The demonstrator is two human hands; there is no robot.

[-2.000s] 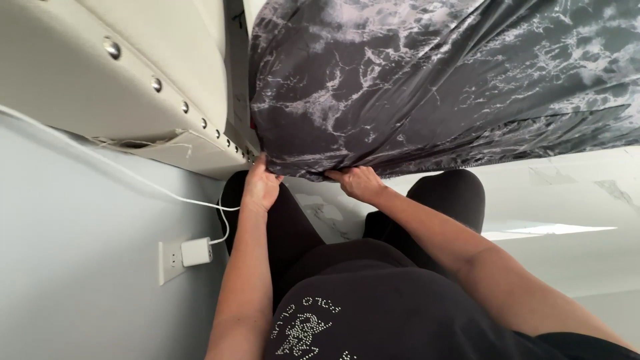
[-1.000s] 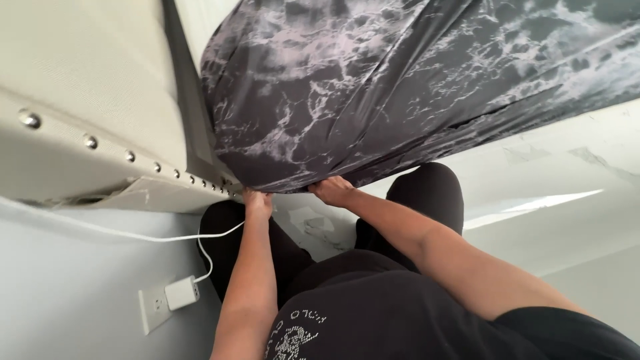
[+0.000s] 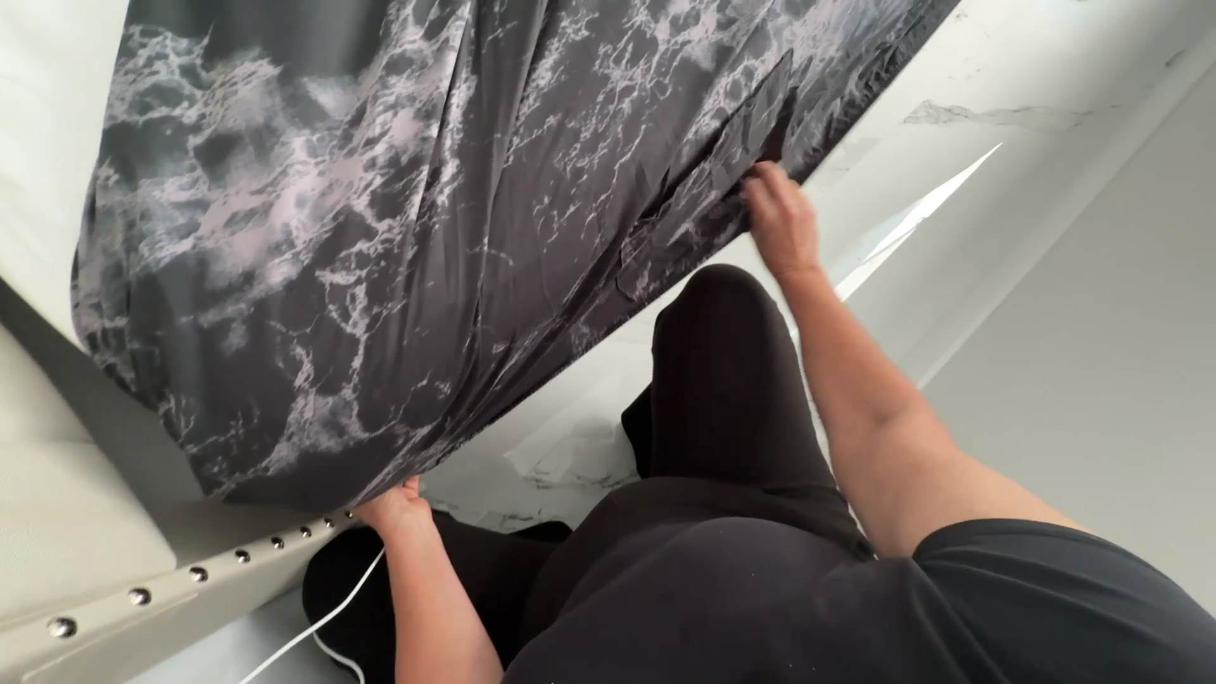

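A dark fitted sheet (image 3: 380,237) with a pale marble pattern covers a mattress and hangs in folds along its near side. At the lower corner, beside the studded upholstered frame, my left hand (image 3: 397,508) is at the sheet's edge, its fingertips hidden beneath the fabric. Farther right along that side, my right hand (image 3: 784,218) touches the bunched sheet near its gathered hem. Its fingers are bent and slightly blurred, so whether they pinch the cloth is unclear.
The cream upholstered headboard (image 3: 66,513) with metal studs stands at the left. A white cable (image 3: 328,617) runs beside my left forearm. Below the mattress lies a white marble-patterned floor (image 3: 570,456), with a grey wall (image 3: 1092,380) at the right. My knees are close to the mattress.
My right hand has moved right along the sheet's edge, away from my left hand, which stays at the corner by the headboard. The view has turned and shifted.
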